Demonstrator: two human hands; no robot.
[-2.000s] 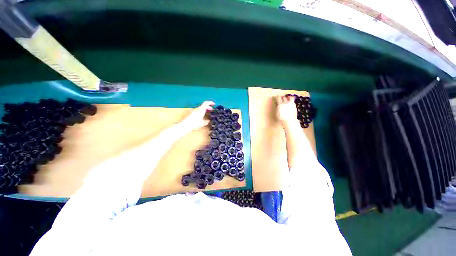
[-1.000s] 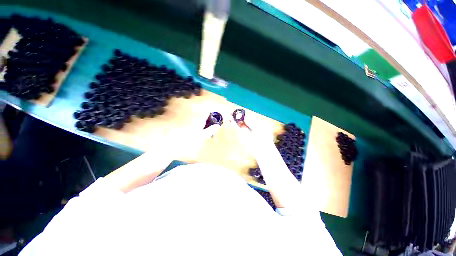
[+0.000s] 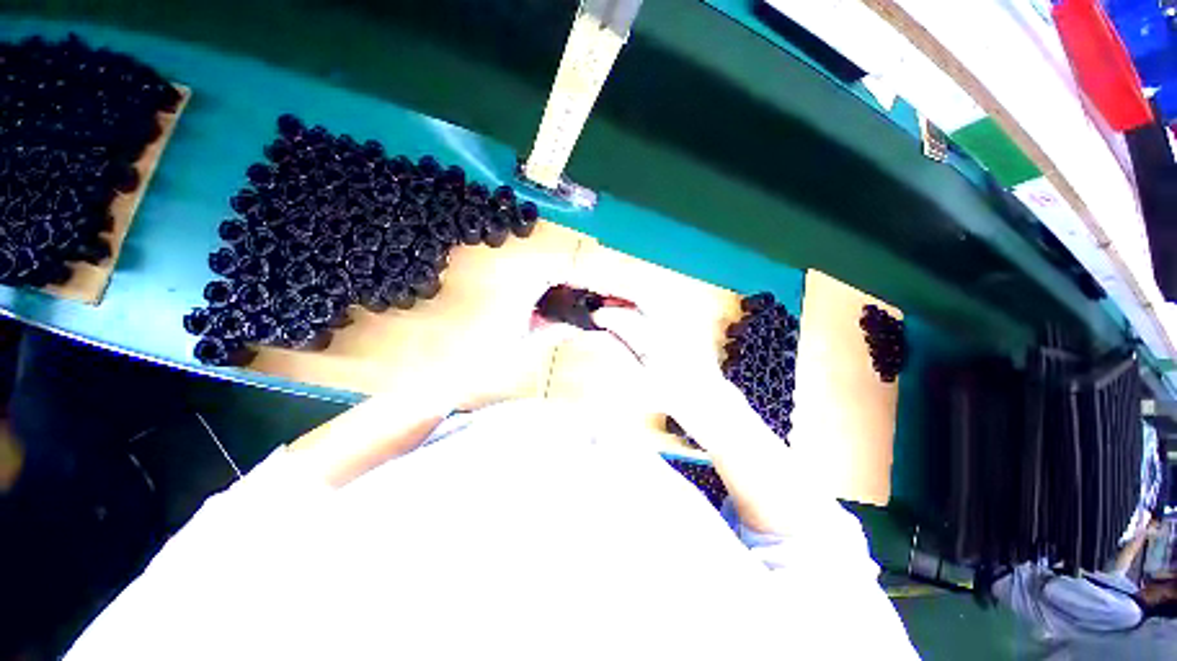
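Observation:
My left hand [image 3: 532, 351] and my right hand [image 3: 604, 346] meet over the middle of the tan board [image 3: 484, 278]. Between their fingers is a black housing [image 3: 565, 306]; both hands touch it. Glare washes out the hands, so single fingers and any ring part are hard to tell. A large group of black cup-like units [image 3: 338, 239] stands left of my hands. A smaller group of black housings [image 3: 764, 362] stands right of them. A small group of black rings [image 3: 883, 342] lies on the separate far-right board [image 3: 845, 426].
A pale yellow post [image 3: 568, 110] stands at the bench's back. Black parts [image 3: 65, 155] cover a board at far left. A parts bin [image 3: 698, 478] is below the bench front. Black ribbed trays [image 3: 1046, 465] stand at right. A person in light clothes [image 3: 1078, 600] is at lower right.
The hands first reached to the housings and the rings, then came together over the board. The two black pieces held apart a second ago now appear as one dark shape. The view has turned left.

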